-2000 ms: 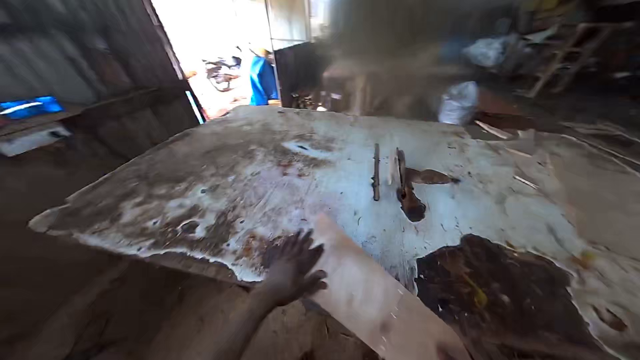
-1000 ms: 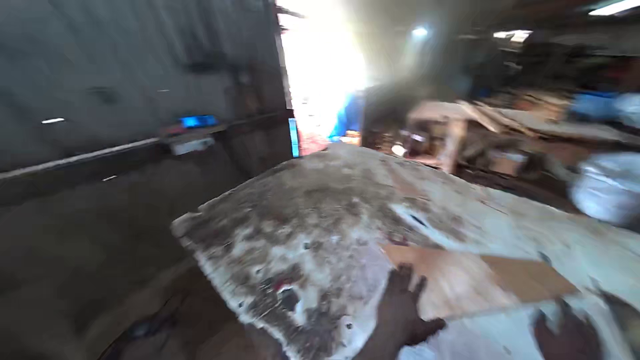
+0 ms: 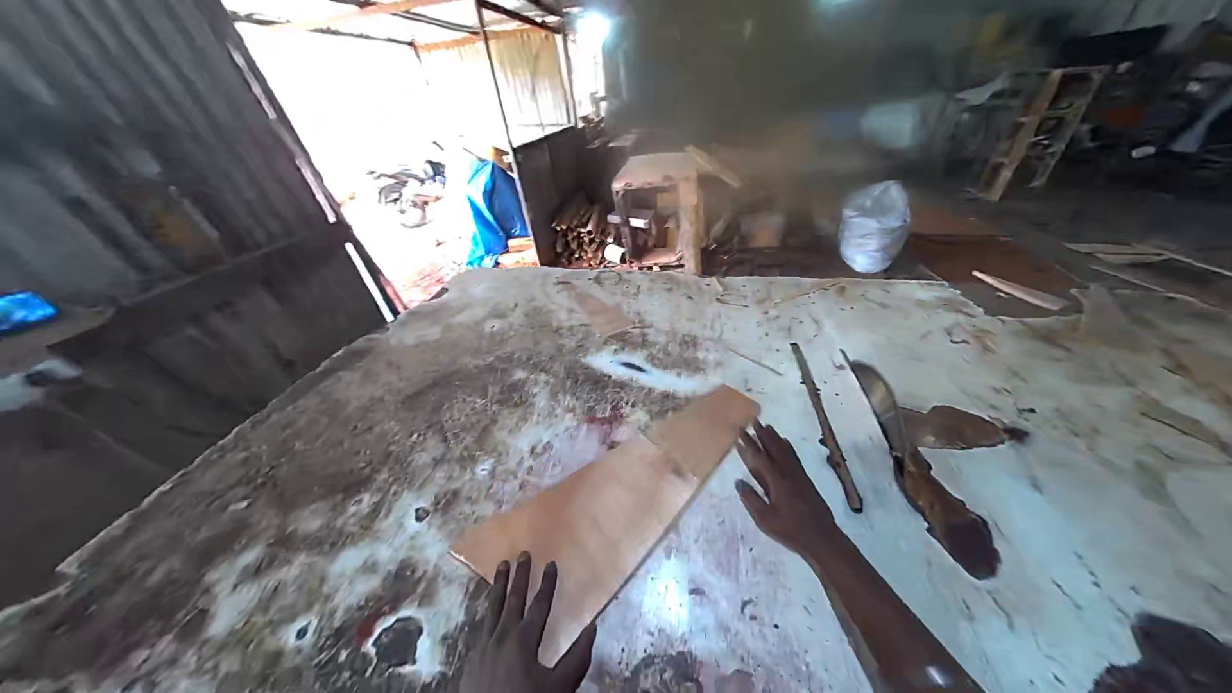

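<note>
A flat piece of tan veneer or thin sheet (image 3: 606, 510) lies at a slant on the stained worktable, with a seam or overlap near its far end. My left hand (image 3: 529, 626) rests on its near end, fingers spread and laid flat. My right hand (image 3: 784, 486) touches the far right corner with its fingertips. To the right of that hand lie a thin dark stick (image 3: 828, 428) and a knife with a curved blade (image 3: 878, 395) and a dark, rough handle. A brown flat piece (image 3: 953, 427) lies beside the knife.
The worktable (image 3: 385, 433) has a ragged edge and stained patches. Beyond it stand a small wooden table (image 3: 659, 171), stacked wood (image 3: 580, 231) and a white sack (image 3: 874, 226). A corrugated metal wall (image 3: 144, 144) is at the left. Small scraps lie toward the far edge.
The sheet lay near the table's front edge two seconds ago and now lies farther in, turned the other way. My right hand has come onto its far corner. The view has swung left and back.
</note>
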